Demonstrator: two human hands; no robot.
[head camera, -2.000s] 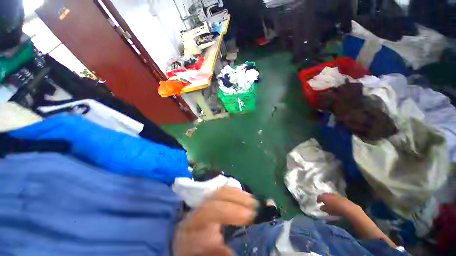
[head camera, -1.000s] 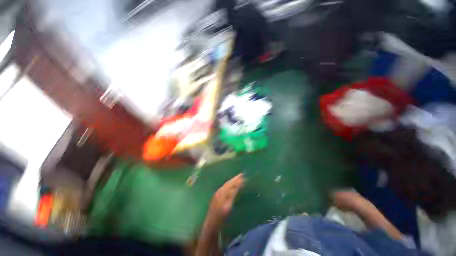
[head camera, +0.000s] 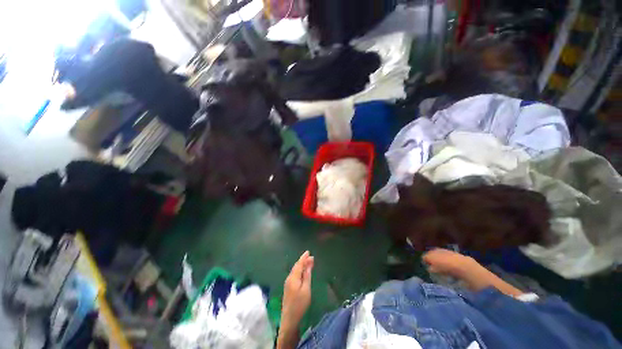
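My left hand (head camera: 298, 283) is raised over the green floor at the lower middle, with nothing seen in it and its fingers close together. My right hand (head camera: 447, 264) is at the lower right, beside the blue denim clothing on my body; its fingers are partly hidden or blurred, and no held thing shows. A red bin (head camera: 309, 208) with white cloth (head camera: 342, 187) in it stands on the floor ahead of my hands.
Green floor (head camera: 235, 235) lies ahead. A green basket (head camera: 204, 281) heaped with white cloth is at the lower left. A dark brown cloth (head camera: 470, 215) and pale cloth heaps (head camera: 586, 204) lie right. A person in dark clothing (head camera: 239, 136) is behind, left of the bin.
The view has swung right: the red bin is now central and the green basket has shifted to the lower left. Both hands remain in front of my body.
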